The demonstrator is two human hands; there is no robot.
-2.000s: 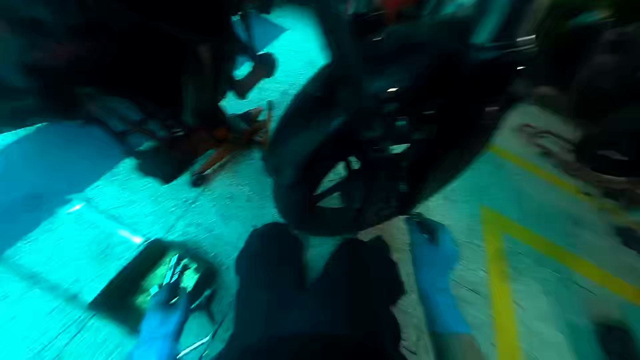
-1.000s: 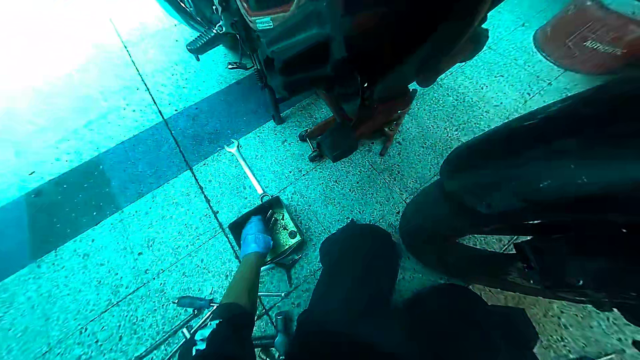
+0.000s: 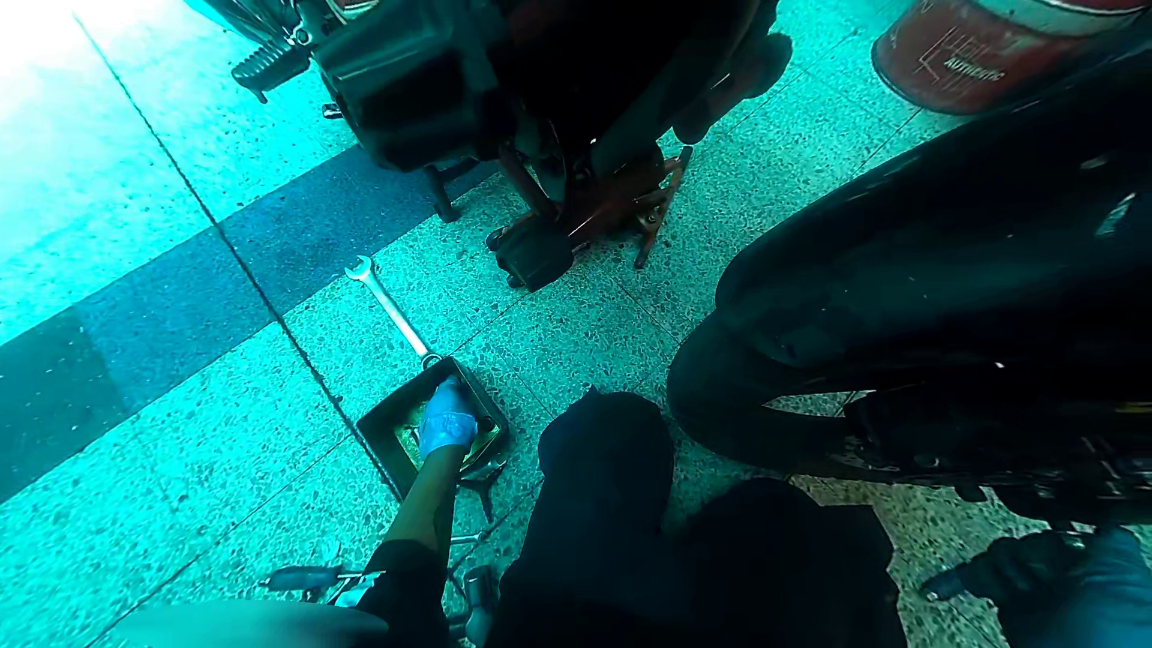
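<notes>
My left hand point(image 3: 448, 421), in a blue glove, reaches down into a dark square tray point(image 3: 382, 441) on the floor; its fingers are hidden against the far inner wall. Small parts lie in the tray beside it. A combination wrench point(image 3: 391, 310) lies on the floor with its ring end by the tray's far corner. Down at the lower right edge, my gloved right hand point(image 3: 1053, 576) is dark and partly cut off, close to the underside of a motorcycle wheel point(image 3: 765, 436); what it holds cannot be made out.
A second motorcycle point(image 3: 432, 81) stands ahead on an orange-red stand point(image 3: 661, 207). A red bucket point(image 3: 967, 63) with writing is at the upper right. A three-armed tool point(image 3: 484, 490), a screwdriver point(image 3: 304, 578) and other tools lie near my left forearm.
The view has swung left since two seconds ago. Then my left hand held metal tools over the tray; now it is down inside it. My right hand, out of view one second ago, shows again.
</notes>
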